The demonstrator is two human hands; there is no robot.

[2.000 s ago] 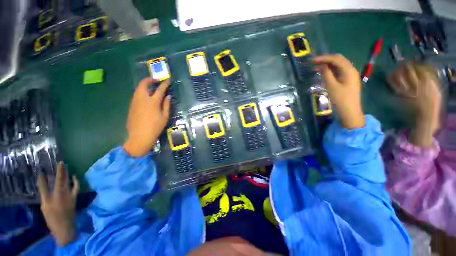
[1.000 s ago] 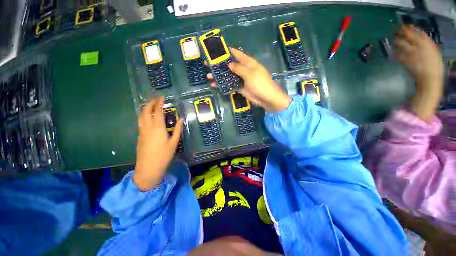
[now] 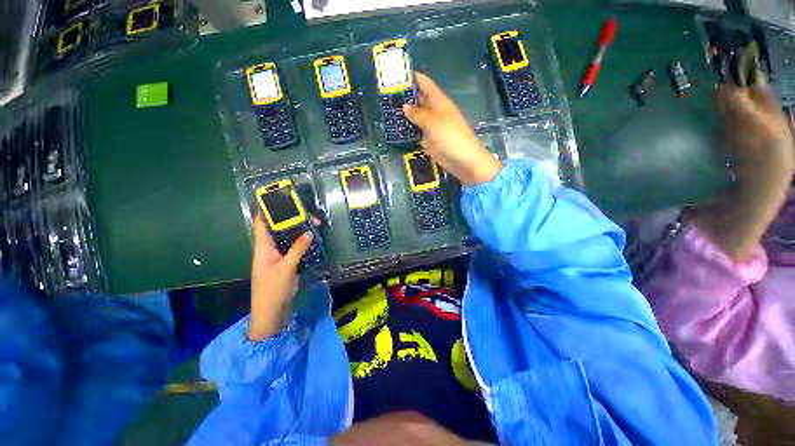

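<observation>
A clear plastic tray (image 3: 453, 52) holds several keypad phones with yellow frames. My left hand (image 3: 277, 277) grips a keypad phone (image 3: 282, 206) with a dark screen at the tray's near left corner. My right hand (image 3: 449, 131) holds another keypad phone (image 3: 397, 109) by its right side in the back row; its screen is lit white. Two back-row phones to its left, one at far left (image 3: 276, 124) and one beside it (image 3: 340, 118), have lit screens. The back right phone (image 3: 516, 74) is dark. Two near-row phones (image 3: 368, 218) lie in pockets.
A red pen (image 3: 598, 57) and two small dark blocks (image 3: 644, 87) lie on the green bench at right. A green square (image 3: 152, 94) lies at left. A neighbour's hand (image 3: 758, 157) in a pink sleeve is at right. Other trays (image 3: 52, 200) fill the left edge.
The phone in my right hand has moved lower onto the tray, nearly upright in view, and its screen has turned from dark to white. My left hand has closed on the near left phone.
</observation>
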